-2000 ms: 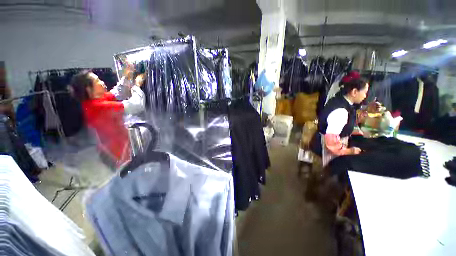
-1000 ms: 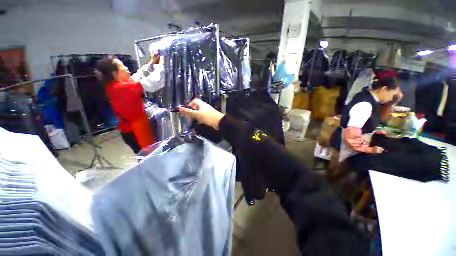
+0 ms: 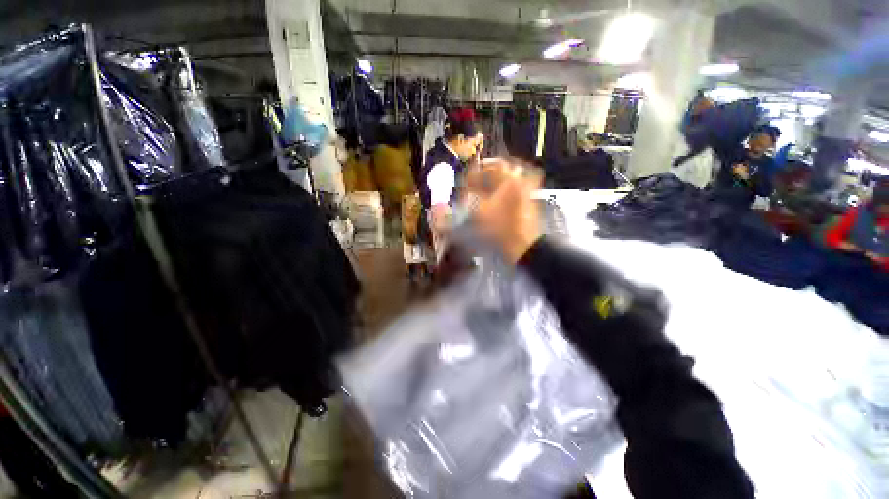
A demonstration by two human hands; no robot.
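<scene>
My right hand, blurred, is raised near the middle of the view at the end of a black sleeve. Its fingers are closed at the top of a clear plastic bag. The bag hangs below the hand, shiny and cloudy grey with bright glints. The blur hides the exact grip, and I cannot tell whether a garment is inside. My left hand is not in view.
A white-topped table is at the right, with dark garments piled on it. Black garments hang on a rack at the left, beside bagged dark garments. A person stands beyond the bag; others are at far right.
The view has swung right, and the blue-grey garments have left it. My right hand, earlier at a blue-grey garment's hanger, is now raised over the aisle with the shiny bag.
</scene>
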